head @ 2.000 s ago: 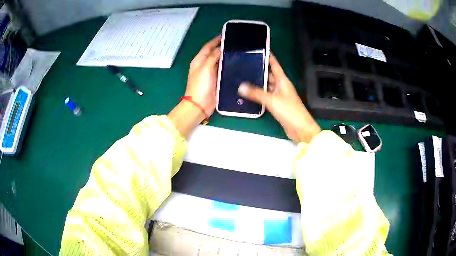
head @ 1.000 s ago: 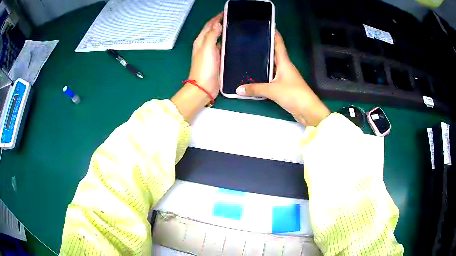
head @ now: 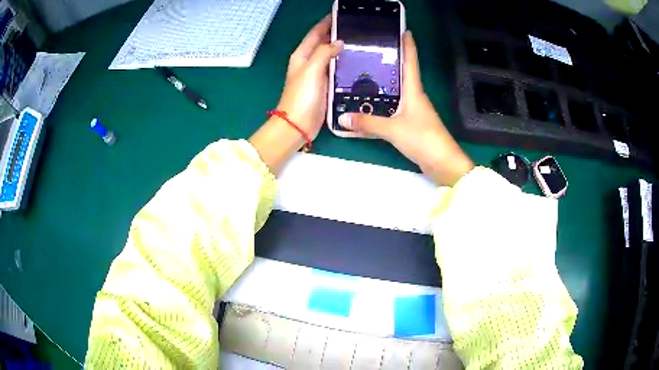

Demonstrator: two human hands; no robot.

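A smartphone in a pale pink case is held upright at the top centre, its screen lit with what looks like a camera view. My left hand grips its left edge, the thumb over the screen's left side. My right hand holds its right edge, the thumb at the lower left of the screen. The phone's top end touches the picture's edge. Below lie a white sheet and a dark strip, between my yellow-green sleeves.
Record sheet, pen and blue-capped bottle lie left. A blue-white device stands far left. Black foam trays, a round black part and a smartwatch lie right. Blue pieces lie near the front.
The phone screen has gone from dark to lit. My left thumb has come over the screen's left side. The phone and hands sit higher in the picture than two seconds ago.
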